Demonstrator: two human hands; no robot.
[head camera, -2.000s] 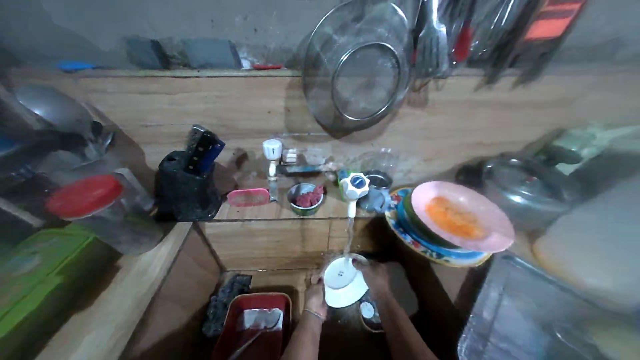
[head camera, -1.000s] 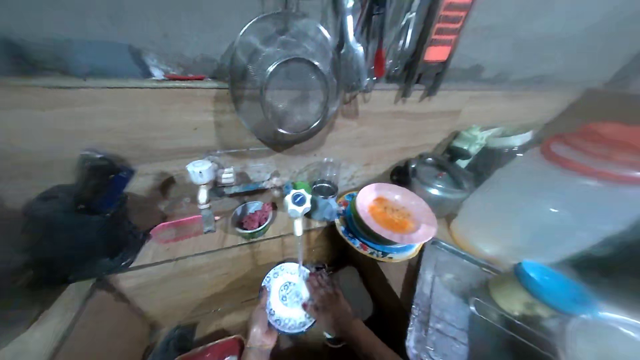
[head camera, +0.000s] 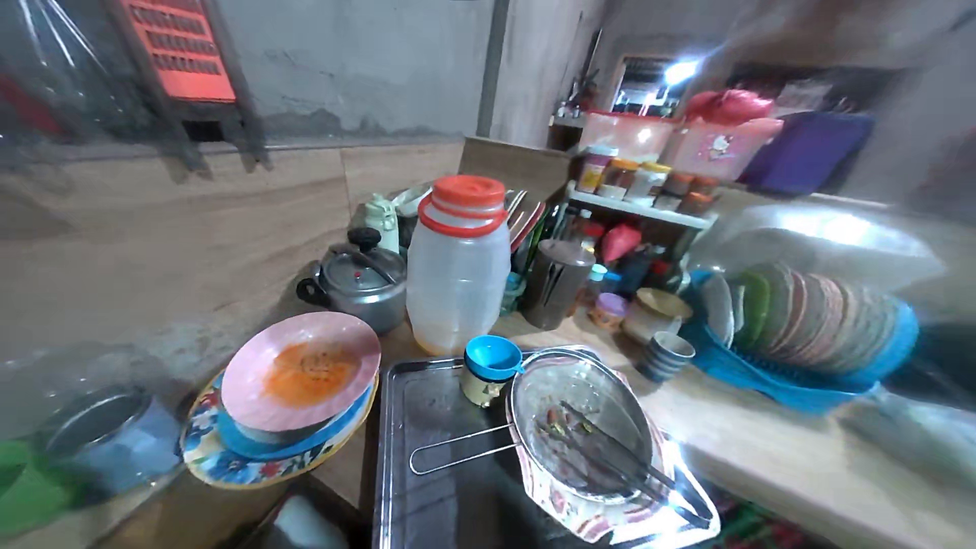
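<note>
Neither of my hands shows in the head view now. On the left, a pink plate (head camera: 252, 381) with orange sauce residue lies on a blue plate and a floral platter (head camera: 202, 450). A metal tray (head camera: 427, 488) fills the lower middle. On its right part, a wire strainer (head camera: 534, 396) with a looped handle rests over a patterned dish (head camera: 549, 496); metal tongs (head camera: 610, 450) and food scraps are in it. A small blue funnel or cup (head camera: 492, 354) sits on a light container at the tray's back edge.
Behind the tray stand a lidded pot (head camera: 362, 274), a large plastic jar with a red lid (head camera: 457, 282) and a brown pitcher (head camera: 559, 282). A striped cup (head camera: 665, 356) is near a blue rack (head camera: 770, 381) of plates at right. Spice jars (head camera: 646, 183) line a shelf.
The view has swung far to the right. Both hands, earlier holding a white patterned dish under the running tap, have left the view, along with the tap.
</note>
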